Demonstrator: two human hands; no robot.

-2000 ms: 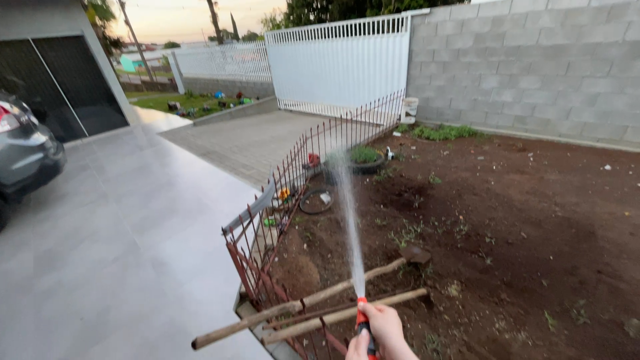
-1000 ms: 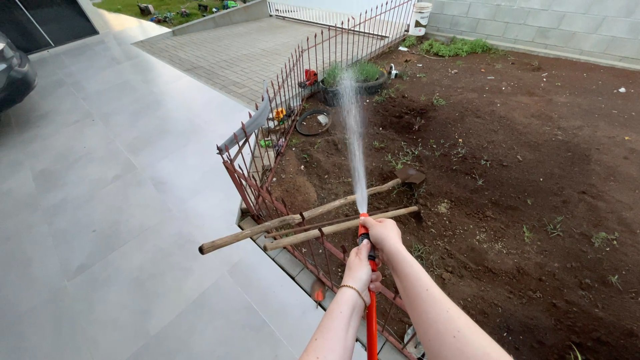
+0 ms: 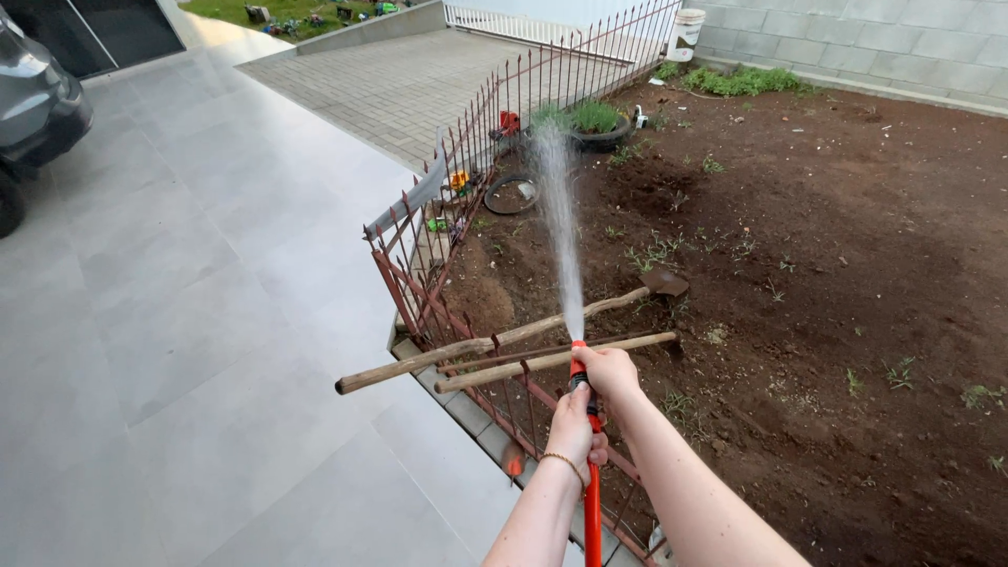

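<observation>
A red and black hose nozzle (image 3: pixel 579 364) points away from me and sprays a white jet of water (image 3: pixel 561 228) toward the plants. My right hand (image 3: pixel 610 374) grips its front part. Just below, my left hand (image 3: pixel 573 429), with a thin bracelet at the wrist, is closed around the nozzle's rear end, where the red garden hose (image 3: pixel 592 520) runs down out of view. Beyond my hands, a shovel (image 3: pixel 665 283) with a long wooden handle and a second wooden handle (image 3: pixel 551 361) lie across the low rusty metal fence (image 3: pixel 391 290). The spray partly covers a potted green plant.
Brown soil (image 3: pixel 819 236) with small weeds lies right of the fence. Near its far end are a tire planter (image 3: pixel 602 140), a wheel rim or ring (image 3: pixel 510 194) and a white bucket (image 3: pixel 685 35). Grey tiles (image 3: pixel 197 354) spread at left, with part of a car (image 3: pixel 39 94).
The view has tilted down since two seconds ago. Both forearms now show, with both hands on the nozzle. Water sprays in all the frames.
</observation>
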